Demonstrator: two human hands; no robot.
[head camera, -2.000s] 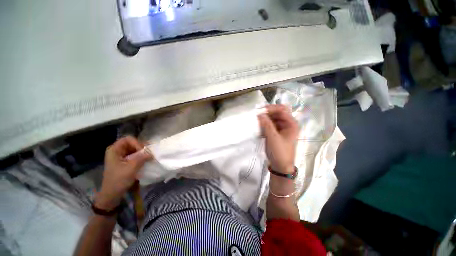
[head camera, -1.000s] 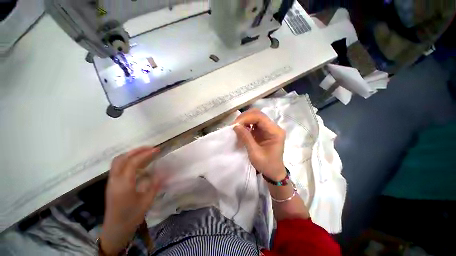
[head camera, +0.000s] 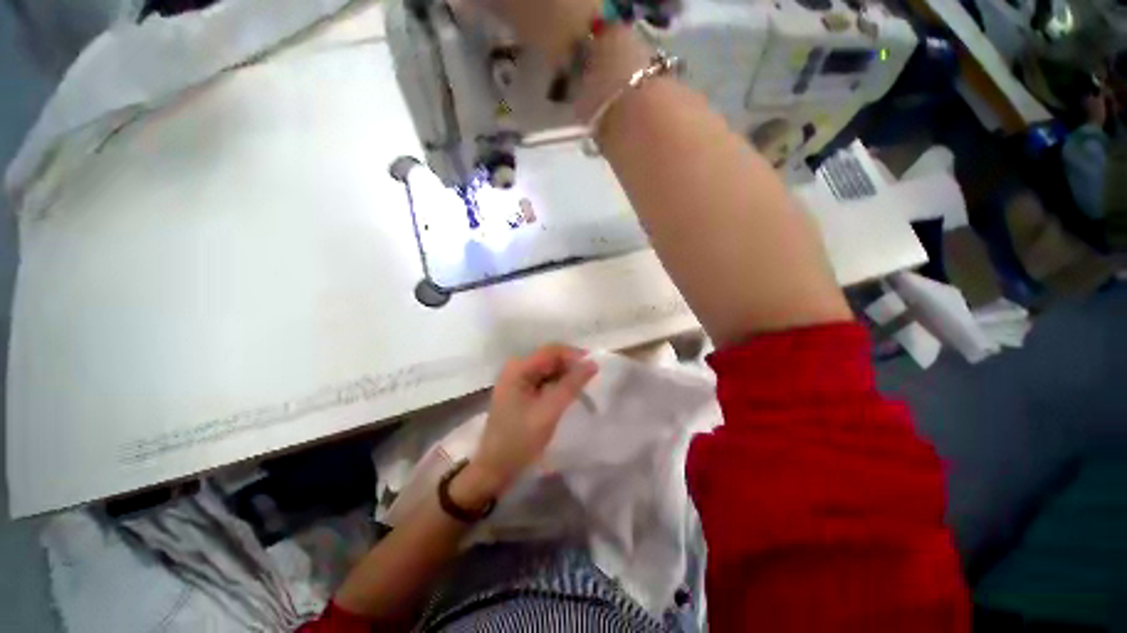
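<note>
My left hand (head camera: 539, 386) pinches the corner of a white cloth piece (head camera: 637, 433) at the table's front edge. The cloth hangs down over my lap. My right hand (head camera: 544, 27) is raised over the head of the sewing machine (head camera: 433, 93), cut off by the top edge and blurred. Its fingers and anything in them cannot be made out. The needle area (head camera: 482, 213) is brightly lit, and no cloth shows under it.
The white machine table (head camera: 223, 297) has ruler marks along its front. White cloth (head camera: 136, 62) lies at its far left edge. More white cloth (head camera: 148, 569) is heaped below at the left. White scraps (head camera: 945, 315) hang at the right. A person's hand (head camera: 1097, 109) shows at the far right.
My right hand has left the cloth and moved up to the machine head. My left hand now pinches the cloth corner. The view has shifted, showing more of the table's left side.
</note>
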